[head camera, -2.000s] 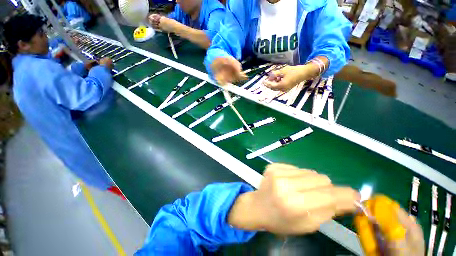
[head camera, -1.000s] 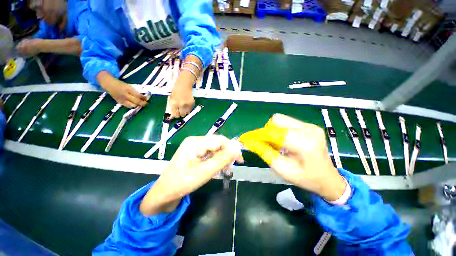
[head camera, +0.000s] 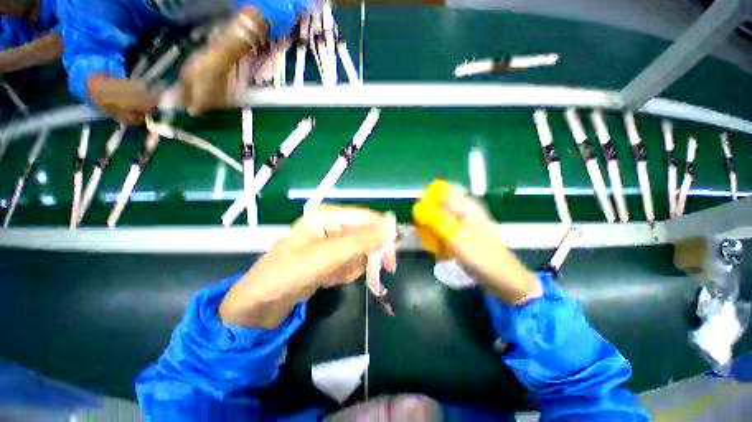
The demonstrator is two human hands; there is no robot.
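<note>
My left hand (head camera: pixel 326 251), bare and slightly blurred, is closed at the fingertips on a watch band (head camera: pixel 377 276). The pale pink strap hangs below my fingers; the rest is hidden in the hand. My right hand (head camera: pixel 470 239), with yellow-orange finger cots (head camera: pixel 435 216), is just to the right, its fingertips a small gap from the left hand's. The frames do not show whether it holds anything. Both hands are over the near rail of the belt.
The green conveyor (head camera: pixel 486 157) carries several spaced watches. Near bench: white pieces (head camera: pixel 340 377) (head camera: pixel 452 274), a clear bag (head camera: pixel 719 325), a small cardboard box (head camera: pixel 691 255), a watch against the rail (head camera: pixel 562 249). Opposite, a worker's blurred hands (head camera: pixel 210 74) are at the far rail; another watch (head camera: pixel 506 64) lies beyond.
The view has shifted. My hands were together at the fingertips and now show a small gap. The opposite worker's hands have moved back from the belt to the far rail.
</note>
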